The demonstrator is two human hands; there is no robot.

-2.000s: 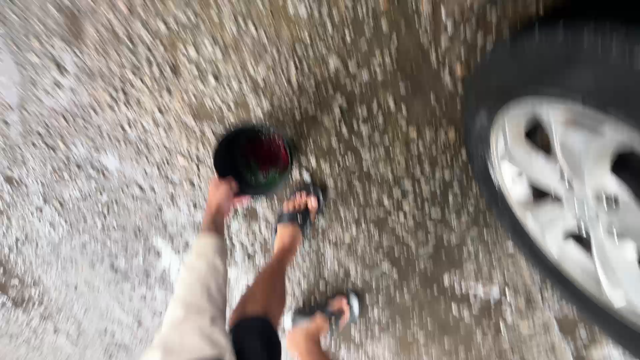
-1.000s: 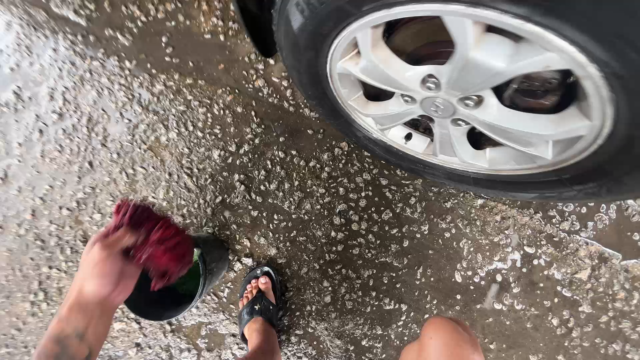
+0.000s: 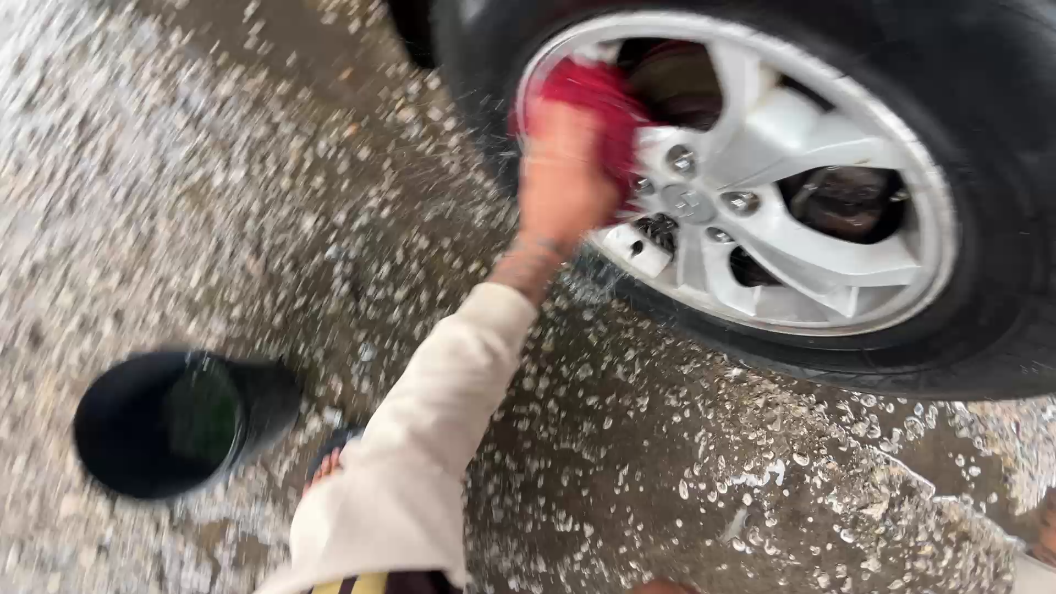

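My left hand (image 3: pixel 569 177) grips a wet red cloth (image 3: pixel 606 124) and presses it on the left part of a silver alloy wheel rim (image 3: pixel 825 148), over a spoke and the rim's edge. Hand and cloth are blurred, and some fingers are hidden. Drops of water show around them. A black bucket (image 3: pixel 268 400) with greenish contents stands on the ground at the lower left, apart from my hand. At the lower right edge, a sliver of my right hand or wrist (image 3: pixel 1048 532) shows beside a light sleeve; its fingers are out of view.
A black tyre (image 3: pixel 998 313) surrounds the rim. The ground (image 3: pixel 660 462) is wet, rough and pebbly, with shallow water. My sandalled foot (image 3: pixel 326 466) is partly covered by my sleeve, between the bucket and the wheel. Part of my knee shows at the bottom edge.
My left hand has carried the red cloth from above the bucket to the wheel rim. Two seconds ago that hand was at the bucket's rim, with the cloth inside. The view has shifted.
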